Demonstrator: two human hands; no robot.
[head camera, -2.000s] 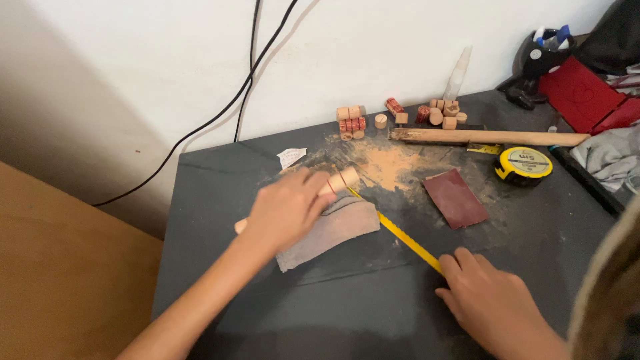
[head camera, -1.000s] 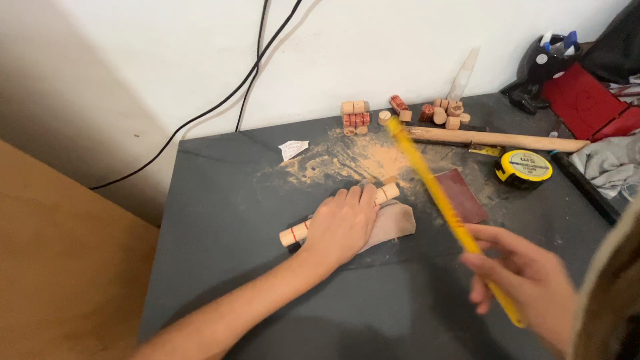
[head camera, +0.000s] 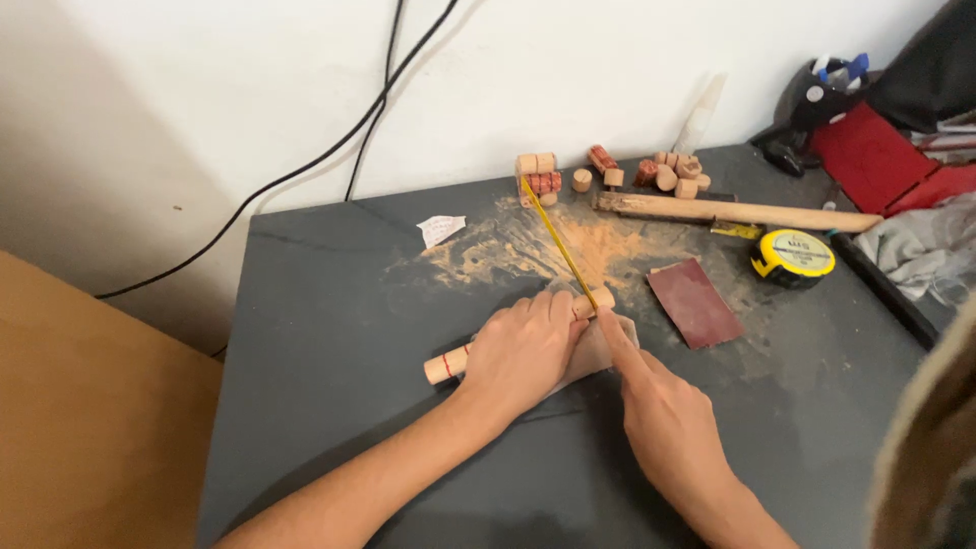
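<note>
My left hand (head camera: 522, 347) is closed over a round wooden dowel (head camera: 444, 364) with red lines drawn around it; both dowel ends stick out. Under the dowel lies a greyish-beige sheet (head camera: 591, 354), cloth or sandpaper. My right hand (head camera: 667, 404) grips the near end of a narrow yellow strip (head camera: 560, 244), which looks like a hacksaw blade, index finger stretched along it. The strip crosses the dowel near its right end and points away toward the wall. Whether it touches the wood is hard to tell. A dark red sandpaper piece (head camera: 695, 303) lies to the right.
Sawdust (head camera: 602, 236) covers the middle of the dark table (head camera: 305, 305). Along the wall stand several cut wood pieces (head camera: 666, 178), some red. A long wooden stick (head camera: 747, 212), a yellow tape measure (head camera: 797, 255), a torn paper scrap (head camera: 441, 230) and a red case (head camera: 877, 160) lie about.
My right hand has brought the yellow strip, raised one second ago, down and left to the dowel's right end. My left hand has stayed on the dowel since then.
</note>
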